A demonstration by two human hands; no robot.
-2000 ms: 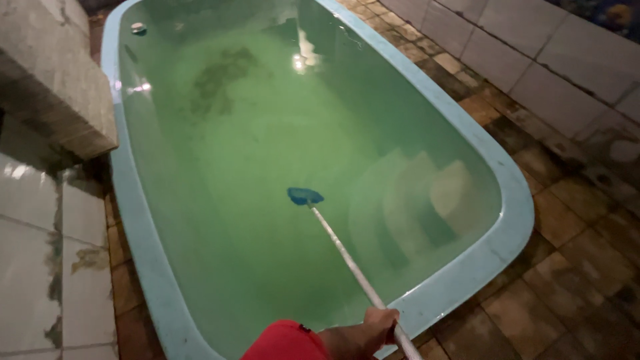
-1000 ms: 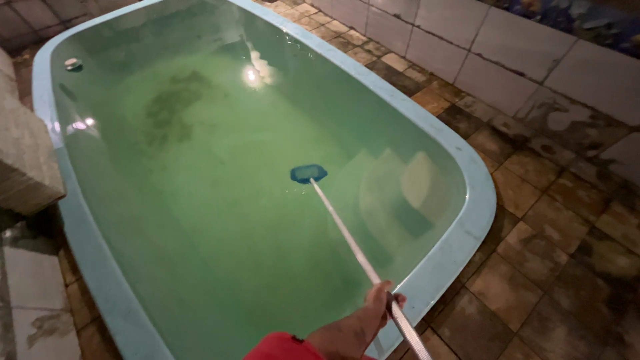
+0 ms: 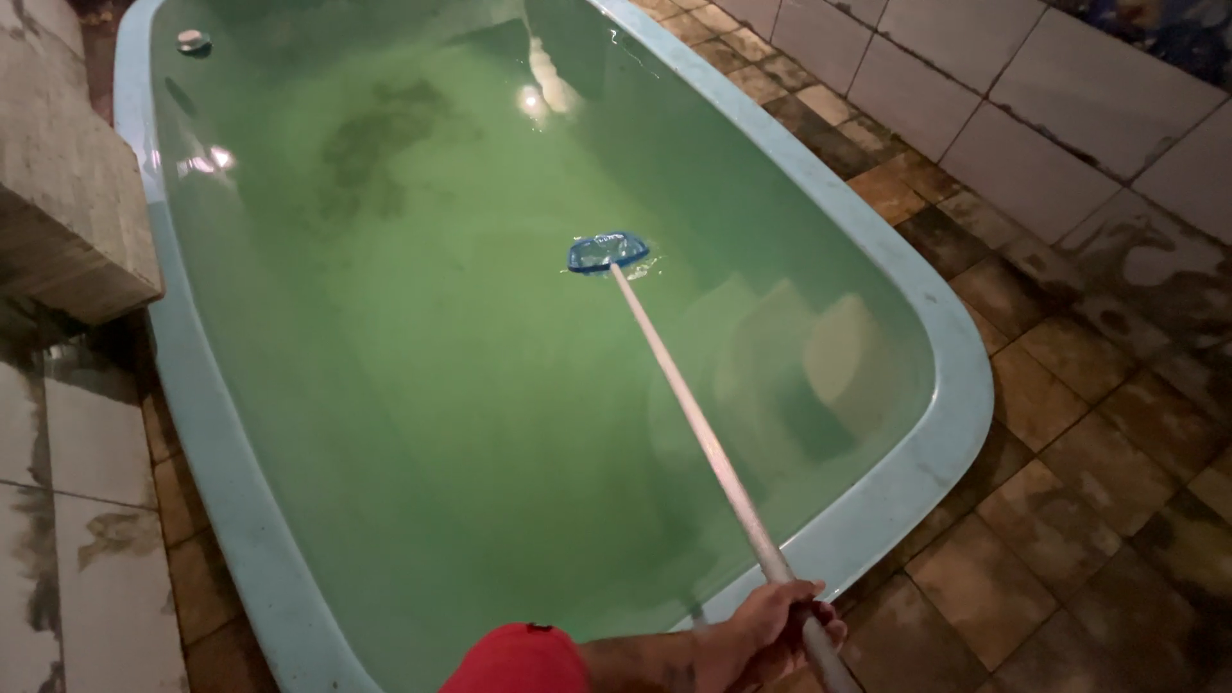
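Note:
My left hand [image 3: 784, 621], at the end of an arm in a red sleeve, is closed around a long pale pole [image 3: 698, 419] near the bottom of the head view. The pole slants up and to the left over the pool's near rim. At its far end a blue-framed skimmer net [image 3: 608, 252] lies at the surface of the green water, with small ripples beside it. The light blue pool rim [image 3: 890, 500] passes just beyond my hand. My right hand is not in view.
Submerged rounded steps [image 3: 804, 366] show at the pool's right. A dark patch [image 3: 380, 140] lies under the water, and a small round float [image 3: 193, 40] is at the far left. Brown tiled floor [image 3: 1011, 539], a tiled wall [image 3: 962, 106] and a stone-like block [image 3: 72, 173] border the pool.
The net has moved farther from me and now shows at the water surface, with ripples around it. My left hand has kept its hold on the pole. The view has shifted somewhat.

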